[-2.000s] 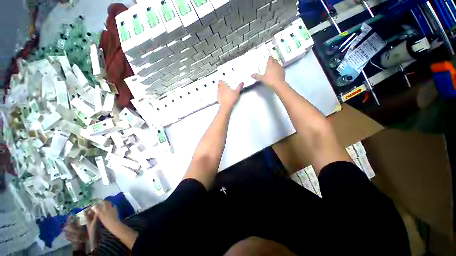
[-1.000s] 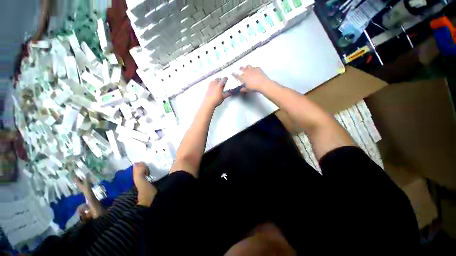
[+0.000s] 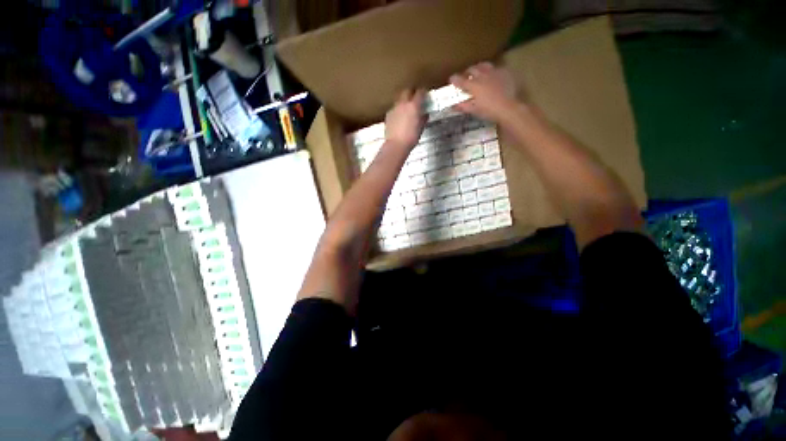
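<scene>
The open shipping carton [image 3: 334, 172] stands in front of me beside the bench, with rows of white unit cartons [image 3: 448, 185] packed inside. My left hand [image 3: 407, 116] and my right hand [image 3: 487, 89] are at the far side of the carton. Between them they hold a short white row of boxes [image 3: 444, 99], one hand at each end, just over the packed rows. Whether the row touches the boxes below cannot be told.
The stepped stack [image 3: 142, 301] stands on the white bench [image 3: 280, 215] at the left. A tool rack [image 3: 228, 112] is at the bench end. Carton flaps [image 3: 573, 112] stand out wide. A blue bin [image 3: 728, 267] with small shiny pieces is on the right.
The view has turned from the bench to the carton. My hands have moved from the bench into the carton and now hold a row of boxes. The loose pile and the neighbour are out of view.
</scene>
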